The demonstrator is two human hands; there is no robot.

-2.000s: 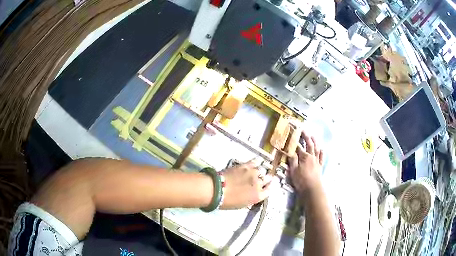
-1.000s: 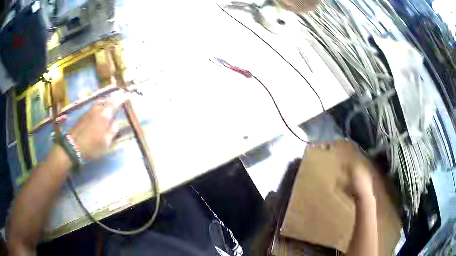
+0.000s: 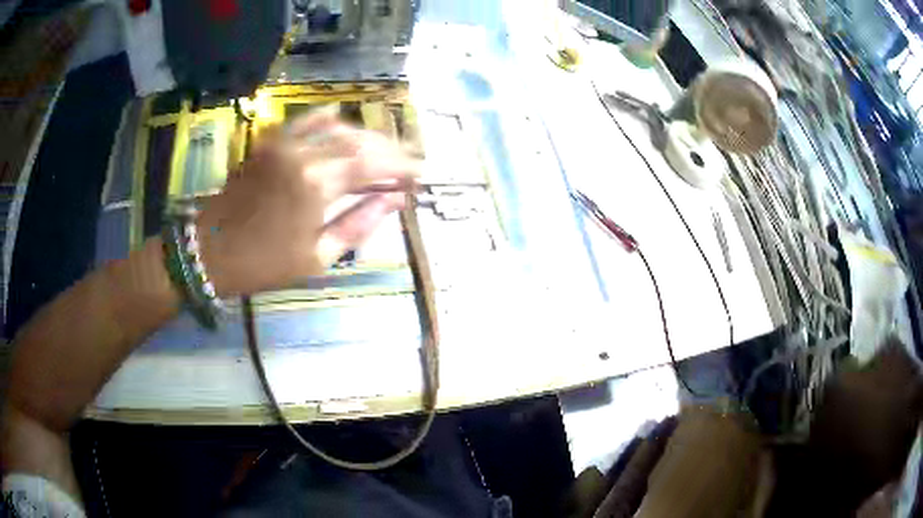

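My left hand (image 3: pixel 294 207) is blurred over the yellow-gold clamp frame (image 3: pixel 344 91); its thumb and fingertips come close together at the frame's right part, and whether they grip anything is unclear. A brown strap (image 3: pixel 424 314) loops from beside these fingertips, over the table's front edge and back up under my left wrist. Brown panels (image 3: pixel 708 460) lie low at the lower right. A dark brown blurred shape (image 3: pixel 870 425) is beside them; my right hand cannot be clearly made out there.
The dark machine head (image 3: pixel 225 46) stands at the upper left, with the lit needle area beside it. Red-handled snips (image 3: pixel 610 223) lie on the white table (image 3: pixel 506 344). A round beige fan (image 3: pixel 736 109) stands upper right, beside a dark thin cord and many pale strips.
The view has swung right, then partly back left. My right hand left the clamp area for the brown panels. My left hand stayed by the frame, now raised more over it.
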